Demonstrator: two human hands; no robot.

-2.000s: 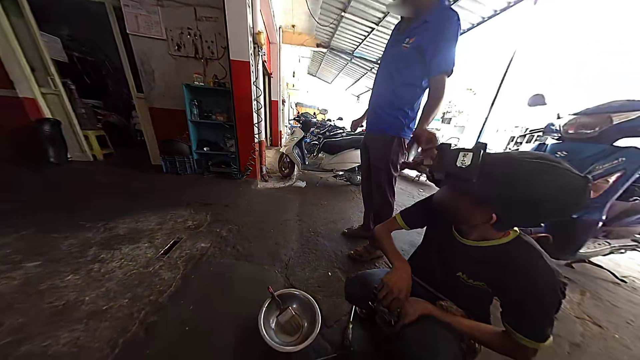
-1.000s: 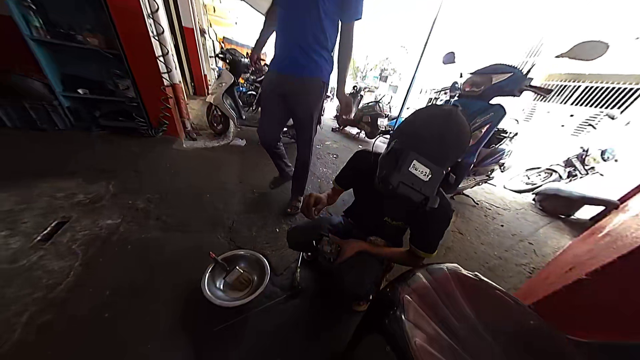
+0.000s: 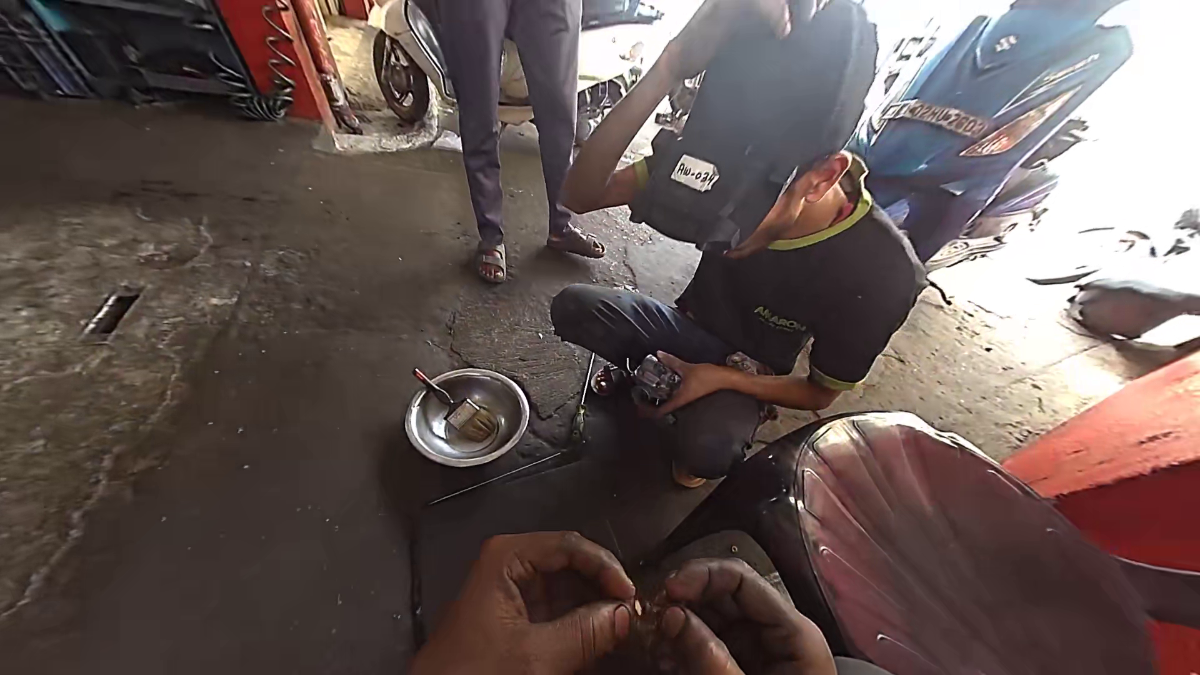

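Both of my hands are at the bottom middle, fingertips nearly meeting. My left hand (image 3: 553,605) pinches a tiny pale piece (image 3: 638,607) between thumb and forefinger; what it is cannot be told. My right hand (image 3: 736,619) has its thumb and forefinger closed beside it, perhaps on the same thin piece. Beyond them a steel bowl (image 3: 419,433) on the floor holds a paint brush (image 3: 461,412) with a red handle and a little liquid. A seated person in a dark cap holds a dark metal part (image 3: 654,380) over the lap.
A scooter seat (image 3: 937,544) rises close at my right, beside a red pillar (image 3: 1125,441). A screwdriver (image 3: 579,422) and a thin rod (image 3: 497,478) lie near the bowl. Another person stands behind, near a white scooter (image 3: 422,56). A blue scooter (image 3: 984,122) is parked at the upper right.
My hands have come into view at the bottom. The seated person has raised one hand to the cap. The view has turned and tilted down.
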